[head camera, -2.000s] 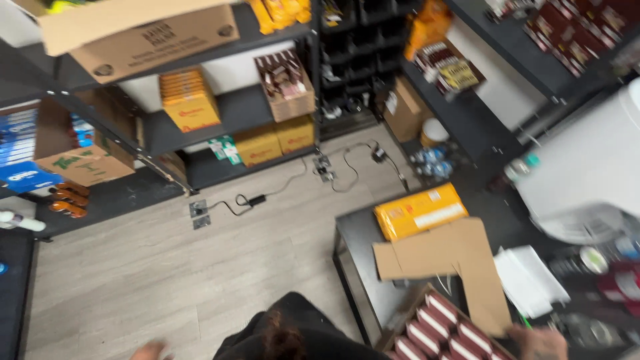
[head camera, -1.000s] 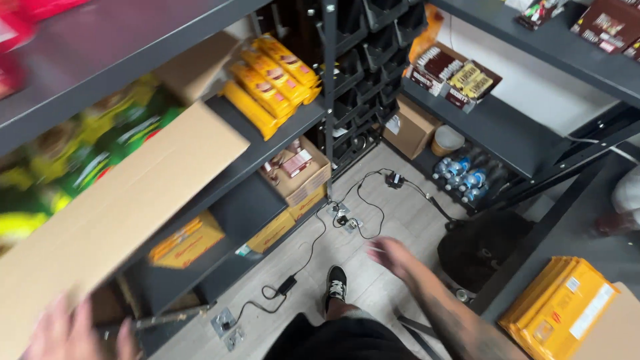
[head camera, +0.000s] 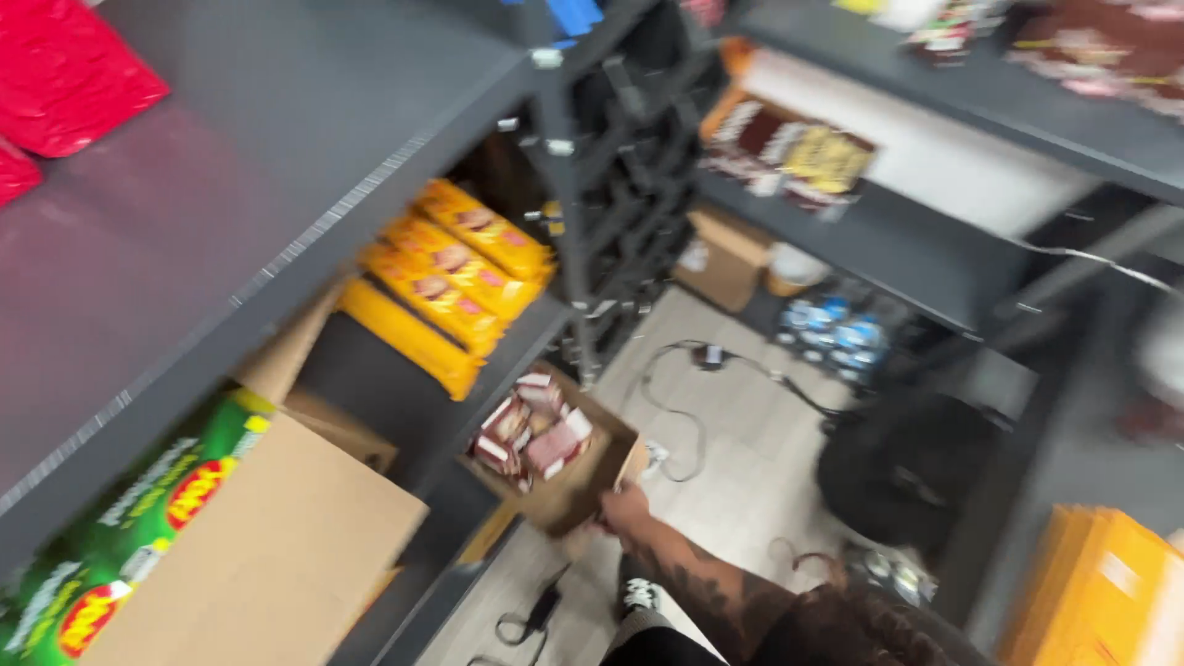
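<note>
My right hand (head camera: pixel 622 509) grips the near edge of an open cardboard box (head camera: pixel 578 486), which juts out from a lower shelf on the left. Inside that box lie several small dark-red and white packs (head camera: pixel 532 430), heaped toward its far left side. My left hand is out of view. Yellow snack packages (head camera: pixel 453 277) sit in a row on the shelf above the box. At the lower left, a larger cardboard carton (head camera: pixel 259 546) with a raised flap stands beside green bags (head camera: pixel 139 527).
Dark shelving (head camera: pixel 277 166) runs along the left. Black bins (head camera: pixel 629 166) fill the corner. A cable with an adapter (head camera: pixel 710 356) lies on the floor near bottled water (head camera: pixel 832 333) and a round black object (head camera: pixel 911 472). Yellow packages (head camera: pixel 1091 592) rest at the right.
My right hand has moved left, from above the floor to the box of dark-red packs, and has taken hold of it. The box now juts out from the shelf. My left hand has left the view.
</note>
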